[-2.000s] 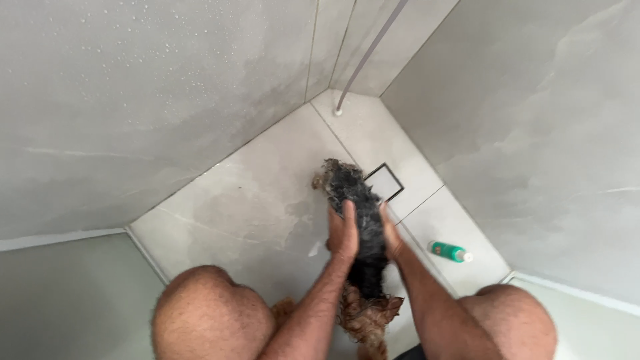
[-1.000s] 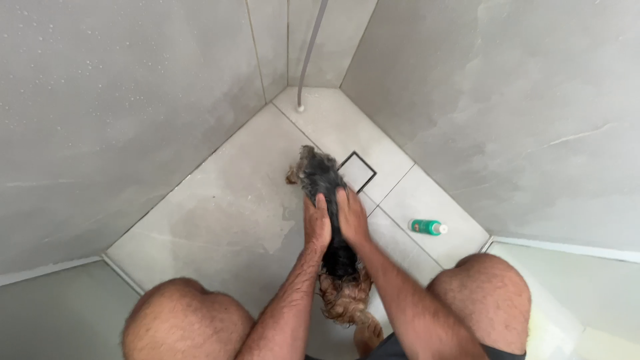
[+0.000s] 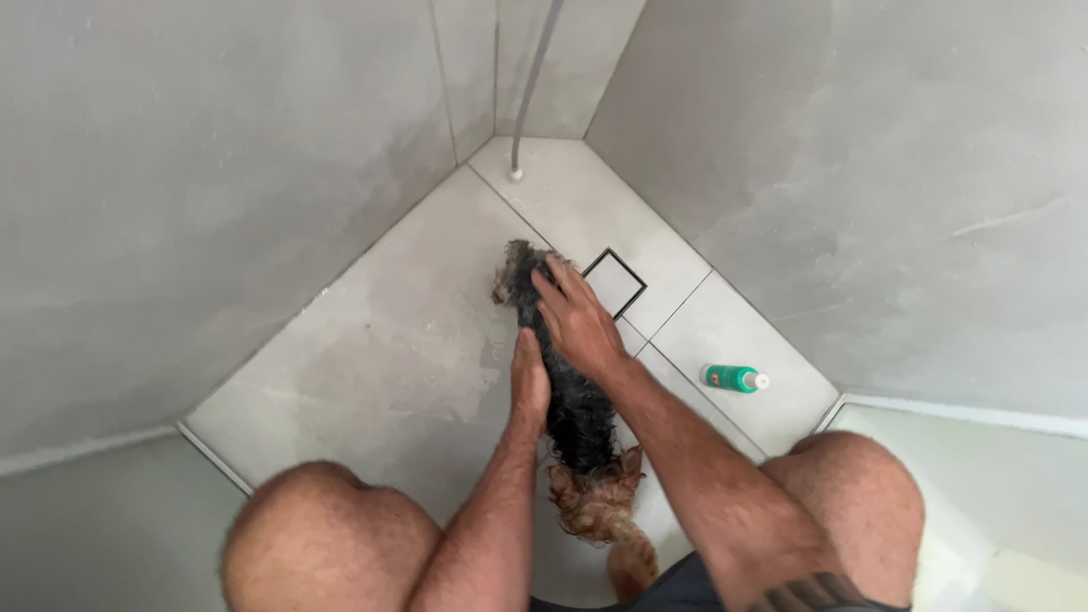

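A small wet dog (image 3: 580, 416), black along the back and tan on the head, stands on the shower floor with its head toward me and its rump toward the corner. My left hand (image 3: 530, 378) lies flat against the left side of its body. My right hand (image 3: 578, 321) rests spread over its rear back, fingers in the fur near the rump. Neither hand is closed around the dog. The dog's face and most of its legs are hidden.
A green bottle with a white cap (image 3: 735, 378) lies on the floor tiles at right. A square floor drain (image 3: 615, 284) is right of the dog. A grey shower hose (image 3: 528, 102) reaches the floor at the corner. Grey walls (image 3: 212, 170) rise on both sides.
My right hand has moved up the dog's back toward its rump. The left hand stays at the dog's side.
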